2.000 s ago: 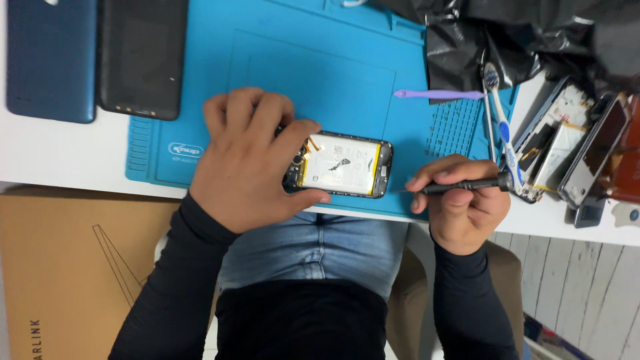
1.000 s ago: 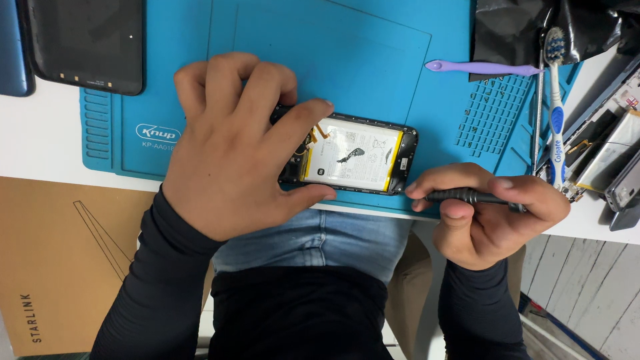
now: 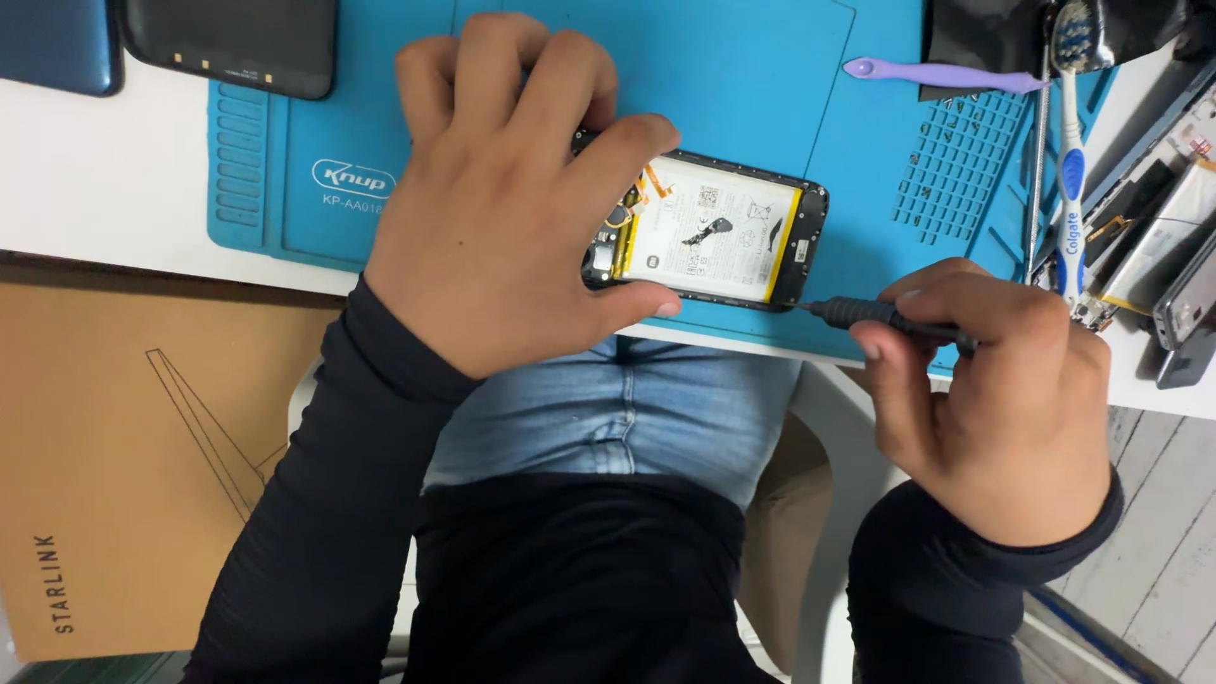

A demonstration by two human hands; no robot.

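Observation:
An opened smartphone (image 3: 815,214) with its battery (image 3: 712,228) exposed lies on a blue silicone repair mat (image 3: 722,57). My left hand (image 3: 503,199) covers the phone's left end, its thumb and index finger on opposite long edges. Orange flex cables (image 3: 655,185) show beside the index finger. In my right hand (image 3: 997,399) is a dark precision screwdriver (image 3: 855,313) with a ribbed grip, held nearly level. Its thin tip is at the phone's lower right corner; whether it touches the frame or sits in a screw cannot be told.
Two phone parts (image 3: 228,43) (image 3: 57,43) lie at the upper left. A purple plastic tool (image 3: 940,74), a toothbrush (image 3: 1072,190) and a metal tool (image 3: 1038,180) lie to the right, beside disassembled phones (image 3: 1154,237) and black plastic (image 3: 978,38). A cardboard box (image 3: 123,456) is at lower left.
The screwdriver tip has come to the phone's lower right corner; two seconds ago it was a little right of the phone. My left hand still holds the phone. The view has moved closer.

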